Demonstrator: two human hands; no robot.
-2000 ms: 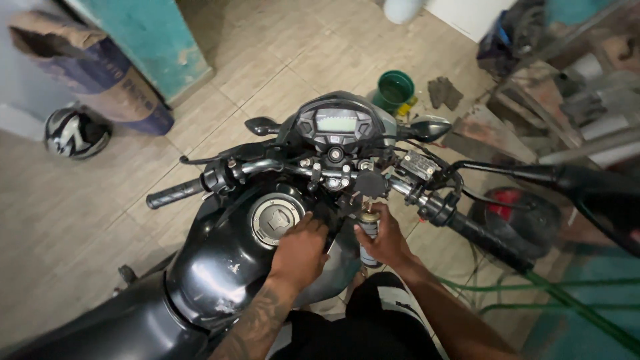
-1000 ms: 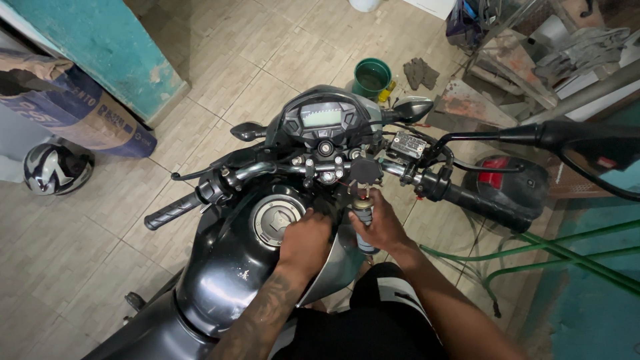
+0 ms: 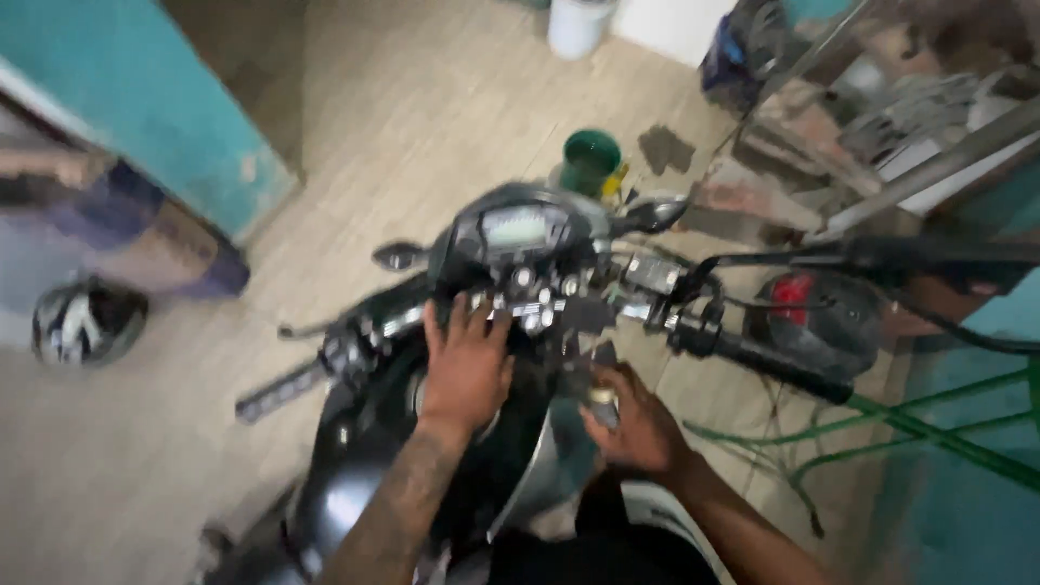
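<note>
A black motorcycle's fuel tank lies below me, with its handlebar and digital instrument display beyond. My left hand is over the front of the tank, covering most of the filler cap, its fingers spread and reaching to the handlebar's centre. Whether the fingertips touch the bar is unclear from the blur. To the right of the tank, my right hand is closed around a small cylindrical container with a gold-coloured top. This container is beside the dark round part at the handlebar; its lower part is hidden by the hand.
The left grip and right grip stick out at the sides. Past the front stand a green bucket and dark gloves. A helmet rests on the floor at left. Green metal tubing and rubble lie at right.
My left hand has moved forward from beside the filler cap toward the handlebar's centre, and its fingers have spread. My right hand still holds the container.
</note>
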